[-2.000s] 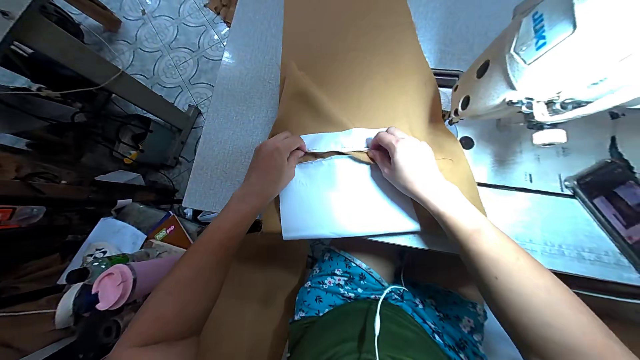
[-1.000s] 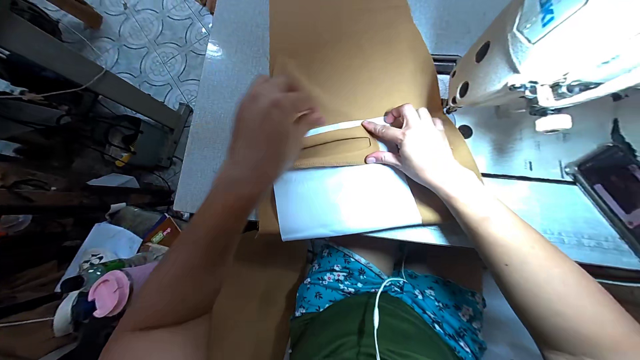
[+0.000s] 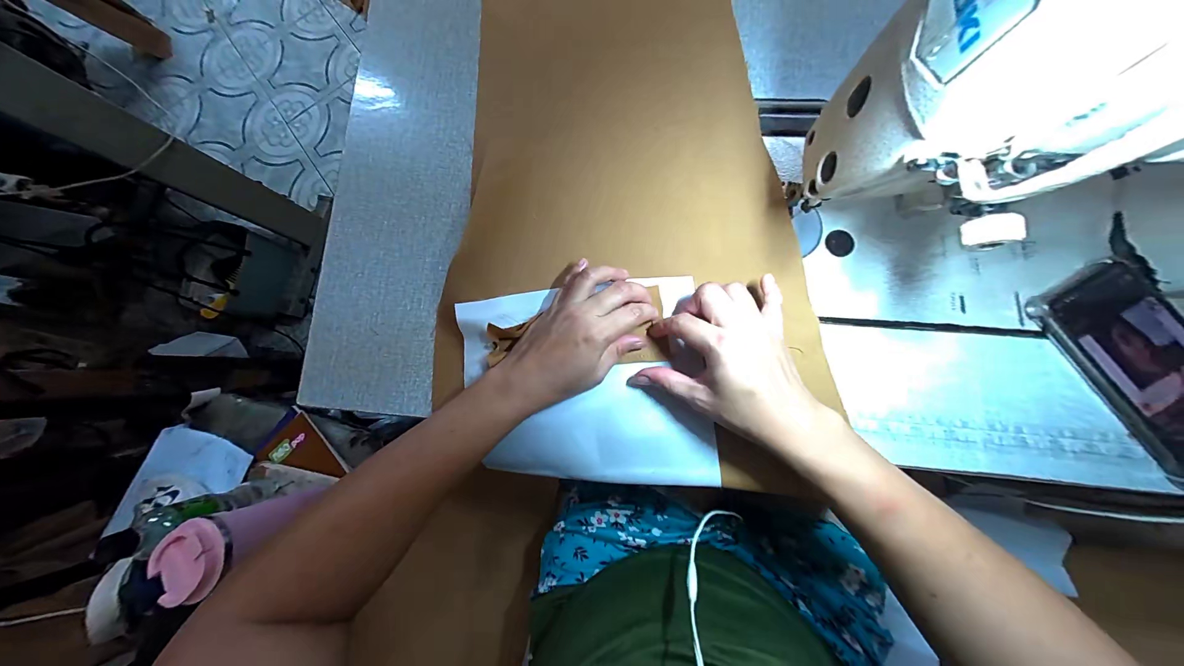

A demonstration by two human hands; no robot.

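Note:
A long piece of tan fabric runs down the table and over its front edge. On it lies a white sheet, paper or lining, with a small tan fabric strip on its upper part. My left hand lies across the strip, fingers bent; its left part is crumpled beside my wrist. My right hand touches the strip's right end, index finger pressing there and thumb on the white sheet. Whether either hand pinches the fabric is hidden by the fingers.
An industrial sewing machine stands at the right, its metal bed beside the fabric. A phone lies on the right. The grey table ends at the left; below are a pink-lidded bottle and clutter. A white cable hangs over my lap.
My left hand, lifted and blurred a second ago, is down on the tan strip. The strip's left part has become crumpled. My right hand has its fingertips at the strip's right end, and the white sheet has turned slightly.

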